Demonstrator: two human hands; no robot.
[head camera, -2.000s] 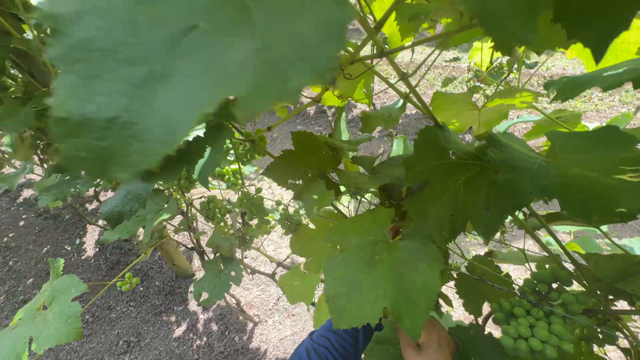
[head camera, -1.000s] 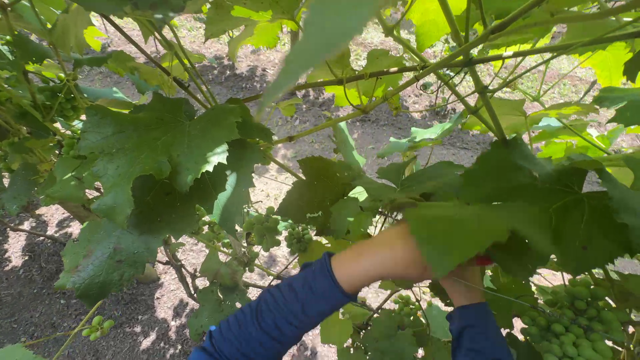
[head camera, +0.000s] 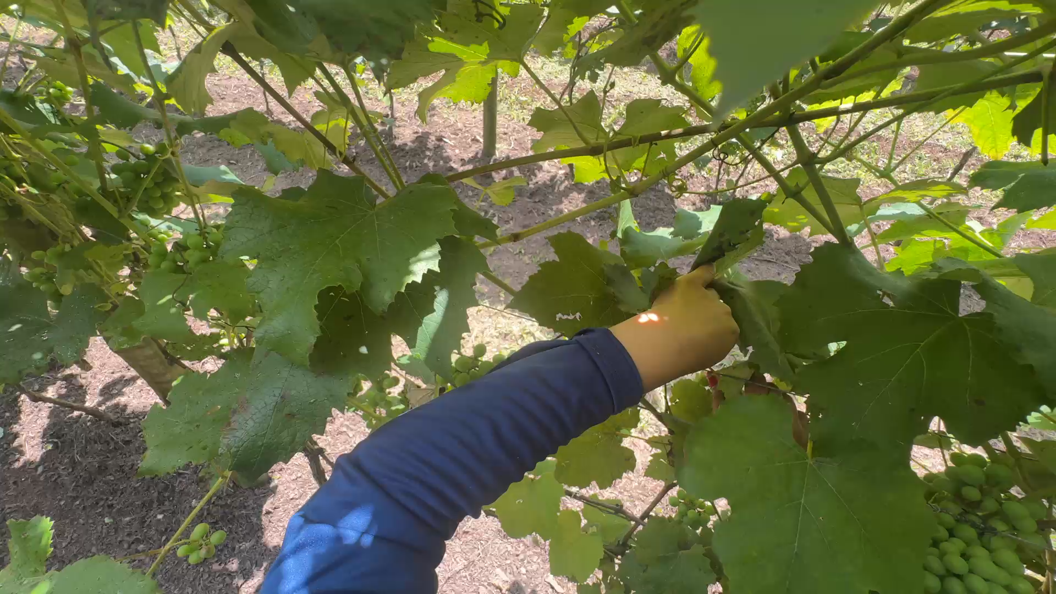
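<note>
My left hand (head camera: 683, 328), in a dark blue sleeve, reaches in from the bottom and is closed on a folded grapevine leaf (head camera: 752, 323), parts of which stick out above and beside the fingers. The fingertips are partly hidden by the leaf. Broad green vine leaves (head camera: 916, 346) surround the hand on both sides. A bunch of green grapes (head camera: 969, 528) hangs at the lower right, and a smaller cluster (head camera: 474, 365) shows behind the forearm. My right hand is out of view.
Long vine canes (head camera: 701, 130) cross above the hand. More grape clusters (head camera: 148, 181) hang at the left among leaves. A thick woody trunk (head camera: 151, 367) rises at the left from mulch-covered soil (head camera: 91, 462). A thin post (head camera: 490, 120) stands behind the canes.
My left hand has moved up among the leaves and now grips a folded leaf. My right hand, seen beside it one second ago, has left the view.
</note>
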